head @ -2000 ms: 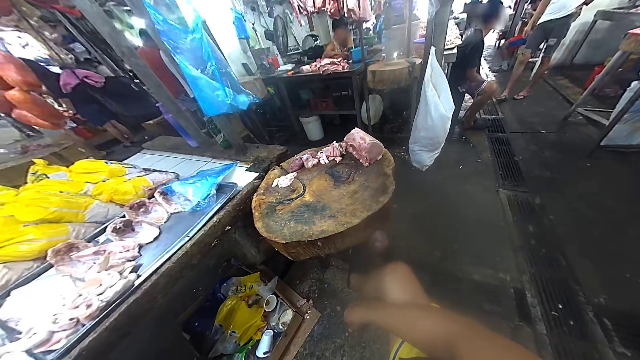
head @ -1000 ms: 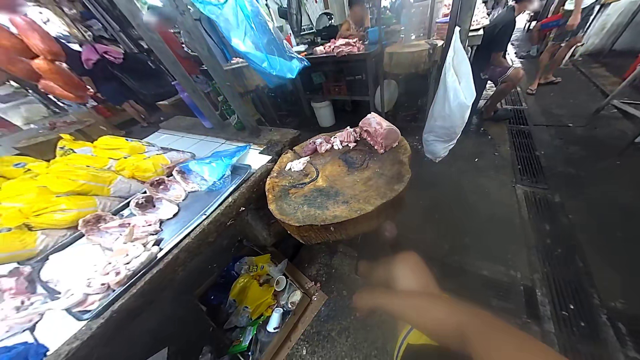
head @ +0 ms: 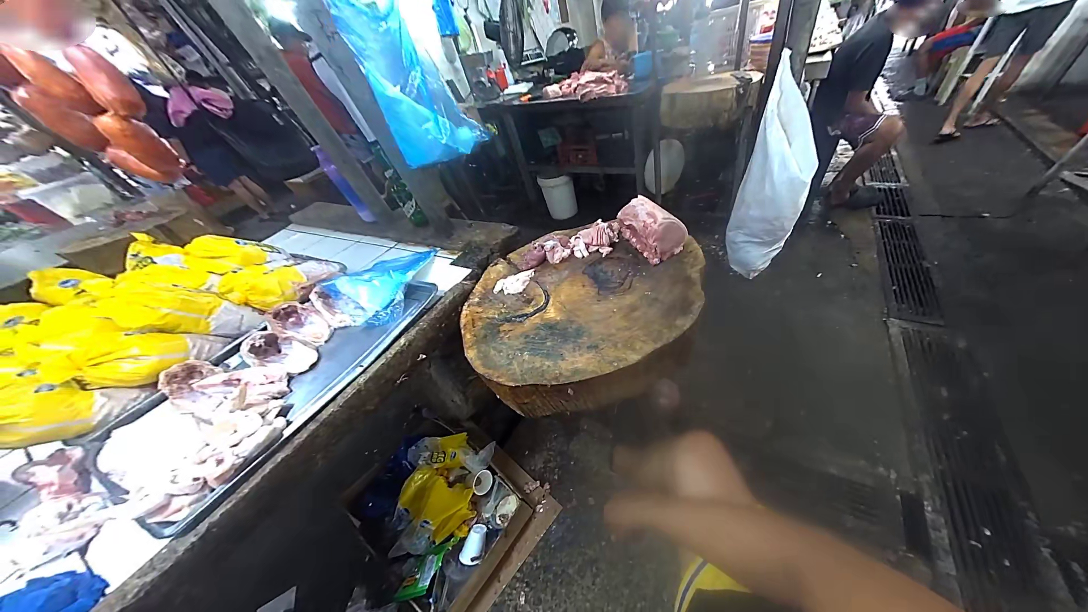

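My right forearm comes in from the lower right. Its blurred hand (head: 633,510) is over the dark floor, below a round wooden chopping block (head: 578,314) and apart from it; its fingers and any held thing cannot be made out. Just above the forearm is a blurred bare shape, perhaps my knee, over yellow cloth with a dark stripe (head: 705,582). My left hand cannot be made out. On the block's far side lie a large pink piece of meat (head: 653,229), small meat pieces (head: 586,240) and a white scrap of fat or meat (head: 514,282).
At left, a tiled counter (head: 340,246) bears yellow-wrapped packages (head: 161,306) and metal trays (head: 348,348) of meat. A cardboard box (head: 510,552) of rubbish stands below. A white sack (head: 773,178) hangs at right, near a seated person (head: 854,93) and a floor grate (head: 909,263).
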